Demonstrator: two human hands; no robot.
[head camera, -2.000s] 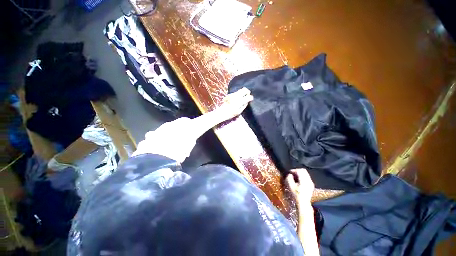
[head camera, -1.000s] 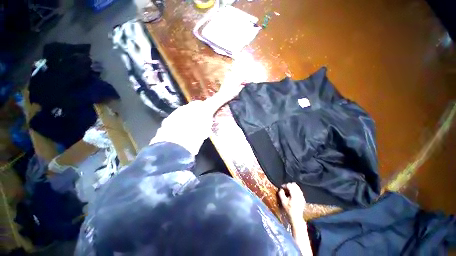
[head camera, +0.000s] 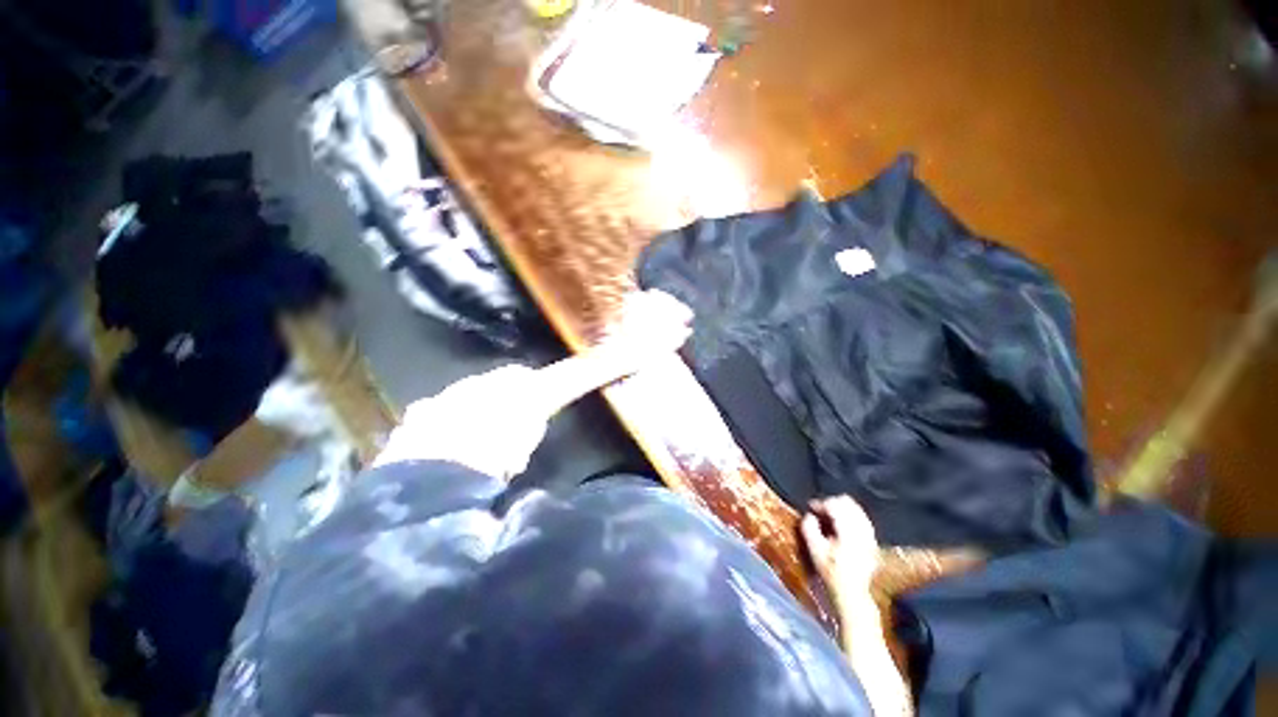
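A black jacket (head camera: 925, 378) lies inside out on the brown table, its shiny, crinkled lining up and a small white neck label near the top. My left hand (head camera: 652, 329) is at the jacket's left edge, over the table's edge; it is overexposed, and its grip does not show clearly. My right hand (head camera: 841, 539) is at the jacket's near bottom corner, fingers curled against the dark cloth edge. A second dark grey-blue garment (head camera: 1079, 616) lies at the lower right, beside the black one.
White papers (head camera: 624, 70) lie at the table's (head camera: 1009, 84) far left, with a yellow thing (head camera: 550, 7) behind. A black-and-white bundle (head camera: 407, 210) is beside the table. Dark clothes (head camera: 210, 301) lie lower left; a blue crate (head camera: 273, 21) is at the top.
My left hand went up past the jacket's upper left corner, then came back down to its left edge. My right hand stays at the bottom corner. The view has shifted slightly.
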